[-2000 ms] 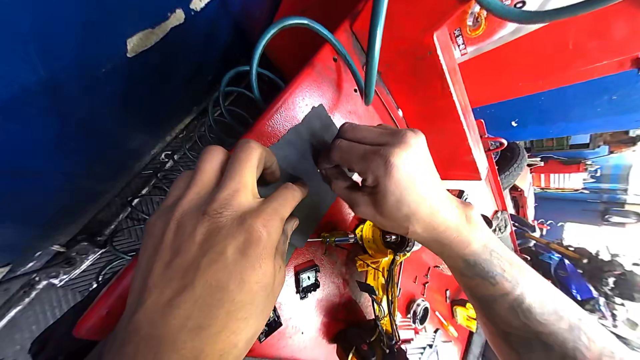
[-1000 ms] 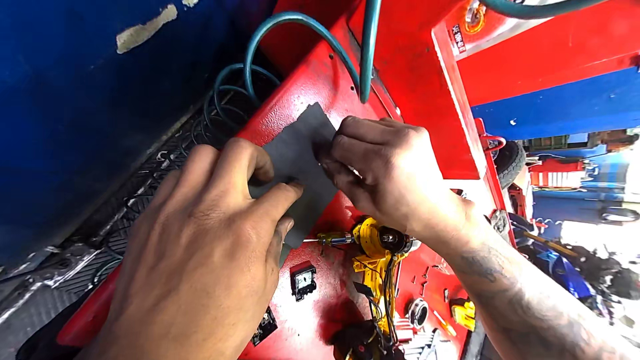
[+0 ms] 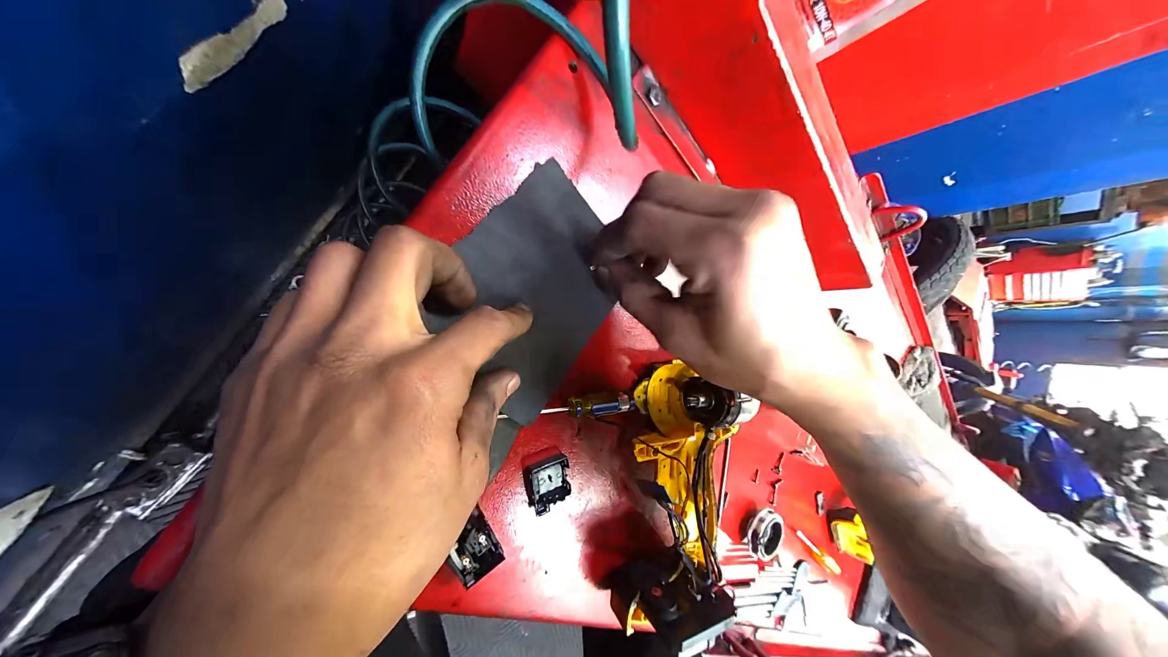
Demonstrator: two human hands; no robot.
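Note:
A dark grey sheet, seemingly sandpaper (image 3: 538, 265), lies on the red metal bench top (image 3: 566, 119). My left hand (image 3: 365, 392) presses on its left part, fingers bent, the thumb near the lower edge. At the sheet's right edge my right hand (image 3: 712, 274) pinches something small between thumb and fingertips; the fingers mostly hide it. A screwdriver with a yellow and blue handle (image 3: 598, 404) lies below the sheet, its shaft running toward the left thumb. Beside the screwdriver is a yellow housing with black wires (image 3: 680, 438).
Two small black parts, one (image 3: 547, 482) right of the other (image 3: 476, 547), lie near the left hand. Several screws, a metal ring (image 3: 765, 534) and an orange-handled tool (image 3: 818, 552) lie at the lower right. A coiled teal hose (image 3: 620, 73) hangs over the bench.

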